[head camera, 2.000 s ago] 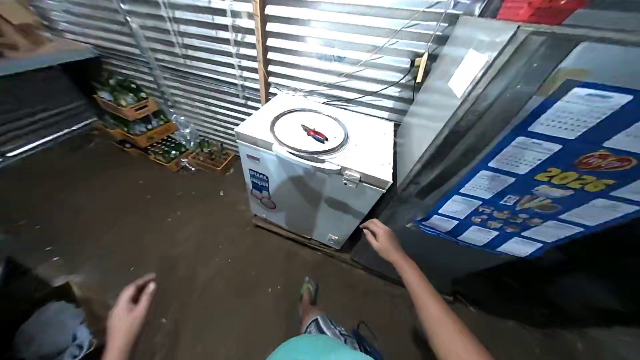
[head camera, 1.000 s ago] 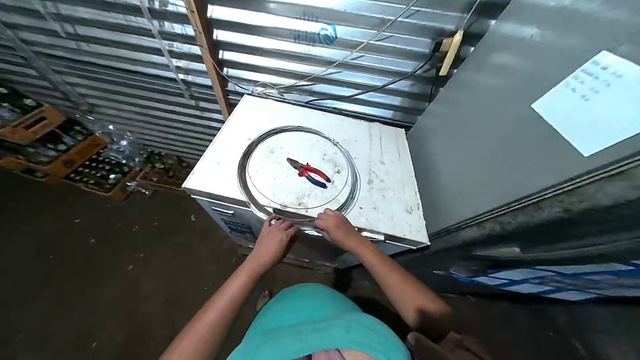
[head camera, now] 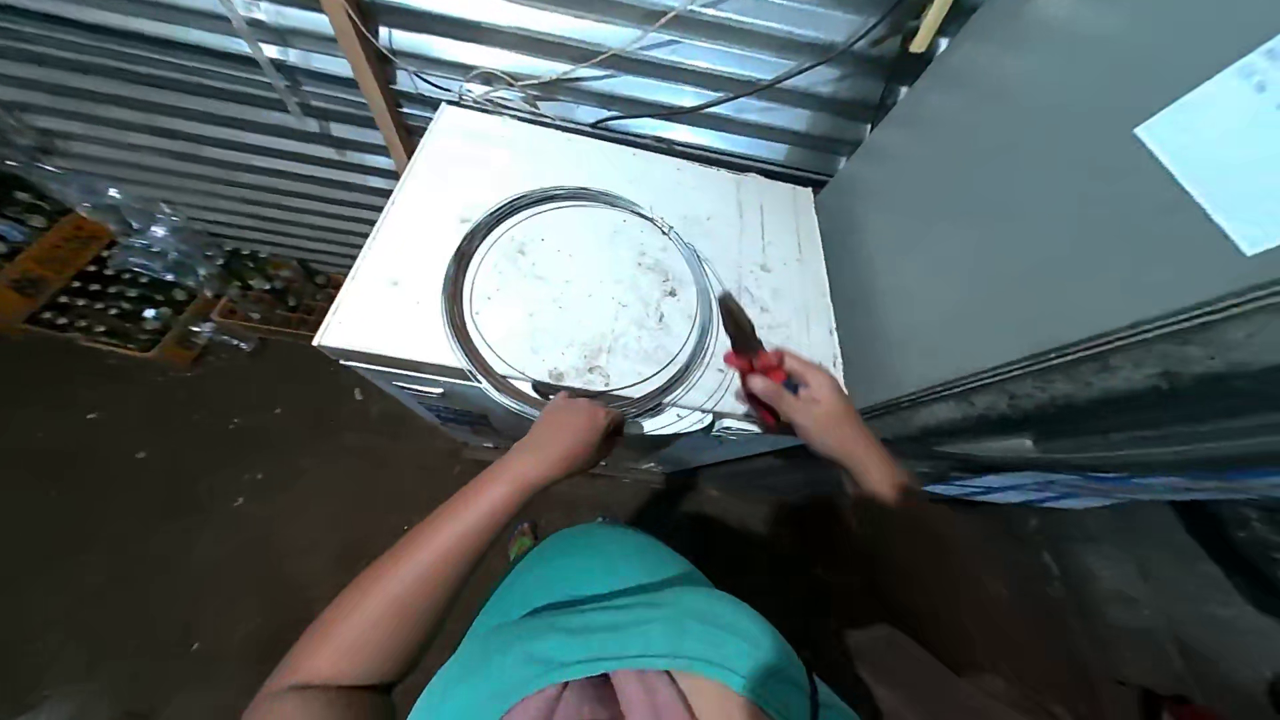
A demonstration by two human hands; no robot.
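A coil of metal wire [head camera: 462, 270] lies on the white lid of a chest freezer [head camera: 770, 240]. My left hand [head camera: 575, 435] is closed on the near side of the wire coil, at the freezer's front edge. In my right hand [head camera: 805, 400] are red-handled pliers [head camera: 752, 350], held just right of the coil with their dark jaws pointing up and away. Whether the jaws touch any wire cannot be told. My left fingertips are partly hidden under the hand.
Crates of bottles [head camera: 110, 300] stand on the floor at the left. Behind the freezer is a corrugated metal wall [head camera: 180, 110] with a wooden post [head camera: 370, 80] and cables. A grey metal cabinet [head camera: 960, 200] adjoins the freezer's right side.
The pliers lay inside the coil one second ago and are now in my right hand, right of it. Both hands were apart from the coil two seconds ago. The view has moved closer.
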